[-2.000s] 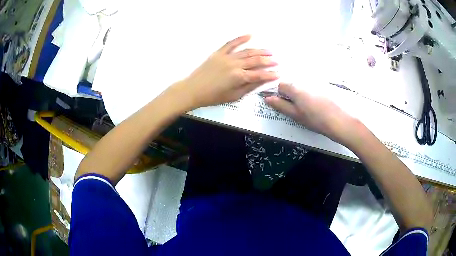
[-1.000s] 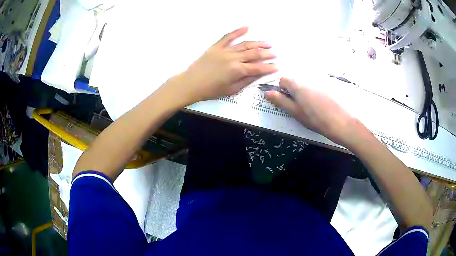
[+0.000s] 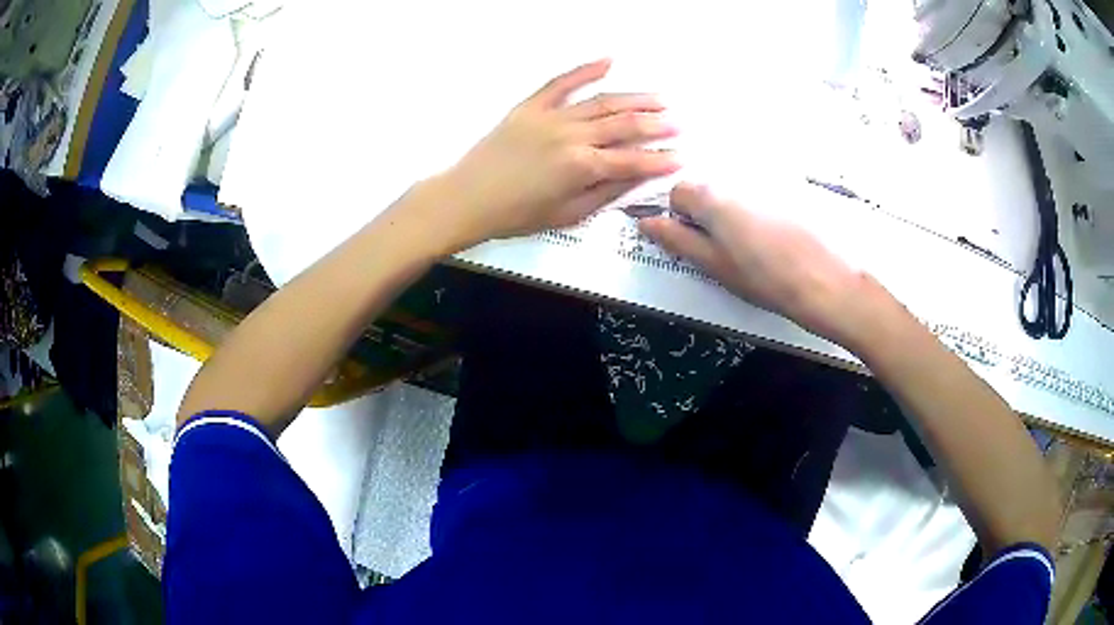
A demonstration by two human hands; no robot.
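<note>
Overexposed white cloth (image 3: 367,110) lies on the white table; its edges mostly cannot be told from the tabletop. My left hand (image 3: 556,159) lies palm down over the white area, fingers spread, thumb pointing up and away. My right hand (image 3: 764,250) is just right of it, near the table's front edge. Thumb and forefinger pinch a small dark metal tool (image 3: 643,211), perhaps thread snips, its tip pointing left towards my left hand. Most of the tool is hidden in my right hand.
The sewing machine head (image 3: 977,49) is at upper right. Black shears (image 3: 1046,287) lie right of it. A thin dark rod (image 3: 833,187) lies between. A ruler scale (image 3: 1038,372) runs along the front edge. White pieces (image 3: 171,110) heap at left. A yellow tube (image 3: 153,324) is below.
My left hand has shifted slightly up and away. My right hand stays beside it with the small tool, its fingers a little closer to the left hand.
</note>
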